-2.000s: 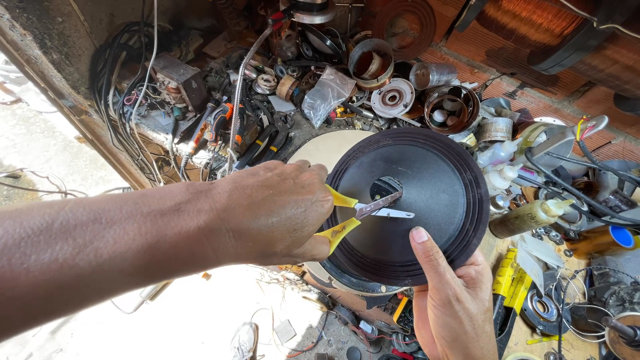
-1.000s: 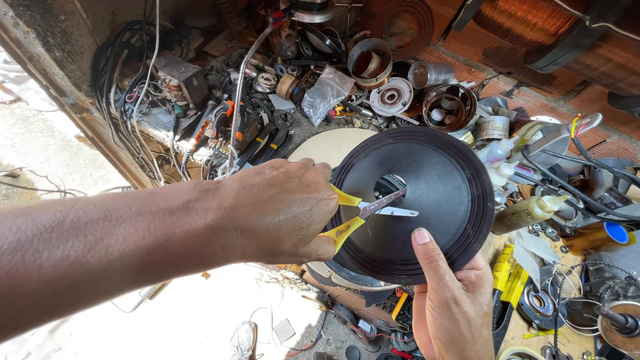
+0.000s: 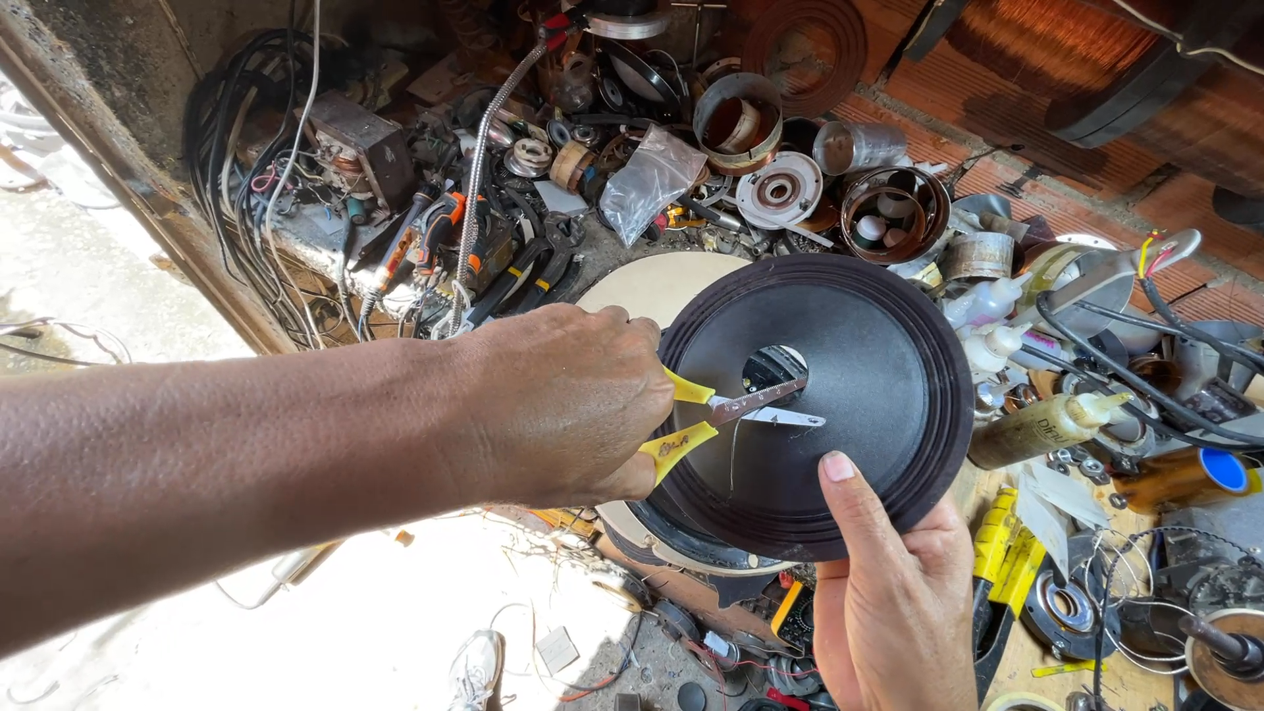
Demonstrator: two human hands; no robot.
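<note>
A black speaker cone (image 3: pixel 879 365) with a ribbed surround and a round central hole is held up, its face toward me. Its lower right edge is gripped by my right hand (image 3: pixel 894 583), thumb on the face and fingers behind. From the left, my left hand (image 3: pixel 563 405) holds scissors (image 3: pixel 688 439) with yellow handles. Their blades are parted near the hole: the brownish one reaches over its lower edge, the pale one lies across the cone below. A thin strand hangs beneath the blades. Behind the cone is a round cream-coloured piece (image 3: pixel 657 286), partly hidden.
Cables (image 3: pixel 242 148), a transformer (image 3: pixel 360 148), pliers and a flexible metal arm (image 3: pixel 479 188) crowd the upper left. Metal rings and a plastic bag (image 3: pixel 652 183) lie behind the cone. Glue bottles (image 3: pixel 1047 430), a yellow-handled tool (image 3: pixel 1007 553) and wires fill the right. A shoe (image 3: pixel 476 671) shows below.
</note>
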